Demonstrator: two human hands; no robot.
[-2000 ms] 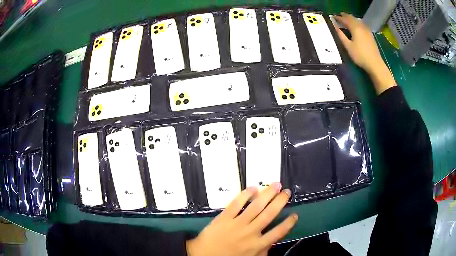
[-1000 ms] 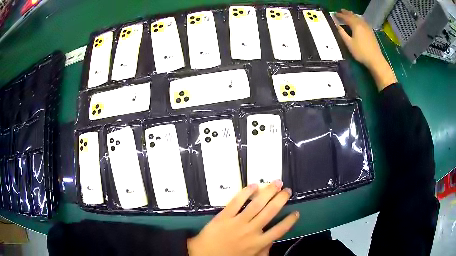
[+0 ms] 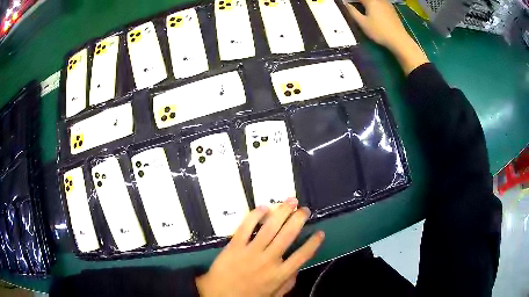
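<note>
A black plastic tray (image 3: 328, 168) lies in front of me with cream-white phone-shaped pieces in its pockets. The top row is cut by the picture's edge; the middle row holds three sideways pieces. Two pockets at the lower right are empty. My left hand (image 3: 258, 249) is spread at the tray's front edge, fingertips on or beside the lower end of the rightmost front piece (image 3: 270, 168). My right hand (image 3: 386, 29) is at the tray's far right corner, its fingers partly cut off by the picture's top edge. I cannot tell whether it grips the rim.
Another black tray (image 3: 20, 191) stands at the left, its edge near the main tray. A small whitish strip (image 3: 50, 84) lies between them on the green bench (image 3: 464, 104). A grey metal unit (image 3: 446, 14) is cut off at the upper right. A red object (image 3: 513, 174) is beyond the bench.
The view has turned, so the trays, both hands and the metal unit sit further left, with the far side higher. The hands keep about the same places on the tray.
</note>
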